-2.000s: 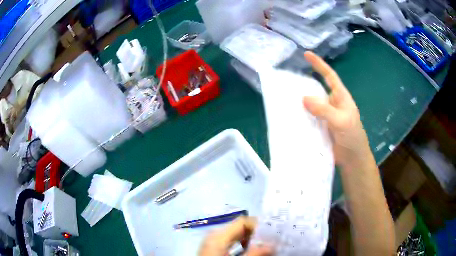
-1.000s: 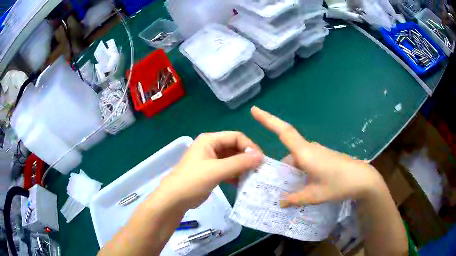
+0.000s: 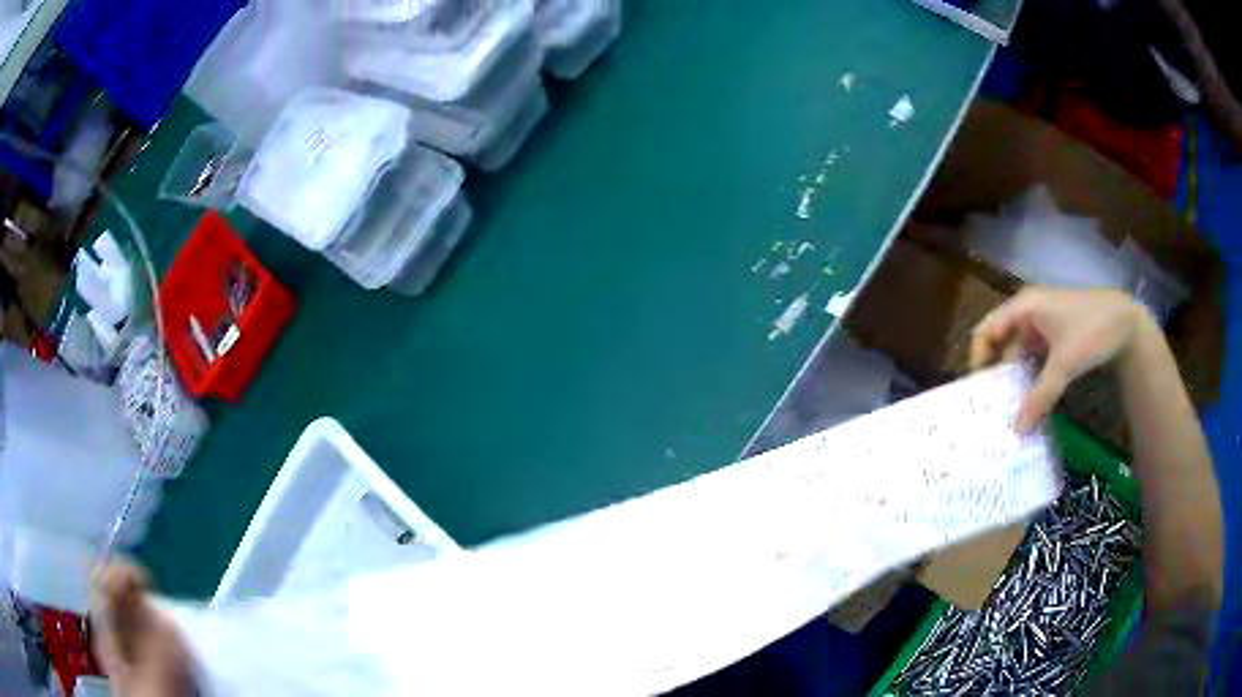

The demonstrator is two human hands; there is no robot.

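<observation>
A long white label sheet (image 3: 640,572) with rows of fine print spans the lower part of the view. My right hand (image 3: 1076,347) pinches its right end above the green crate. My left hand (image 3: 136,633) is blurred at the lower left edge, at the sheet's left end, with its fingers closed around it. The sheet hangs in front of the white parts tray (image 3: 307,517) and covers much of it. One silver cylinder part (image 3: 387,519) shows in the tray.
The green crate (image 3: 1110,463) holds many silver cylinders. Cardboard cartons (image 3: 953,306) stand beside it, beyond the bench edge. Clear plastic boxes (image 3: 327,164) are stacked at the back left. A red parts bin (image 3: 259,334) stands nearby. Small white scraps (image 3: 791,315) lie near the bench edge.
My hands have moved wide apart, the left to the far left and the right outward, stretching out the sheet. The view has swung right, and the green crate now shows.
</observation>
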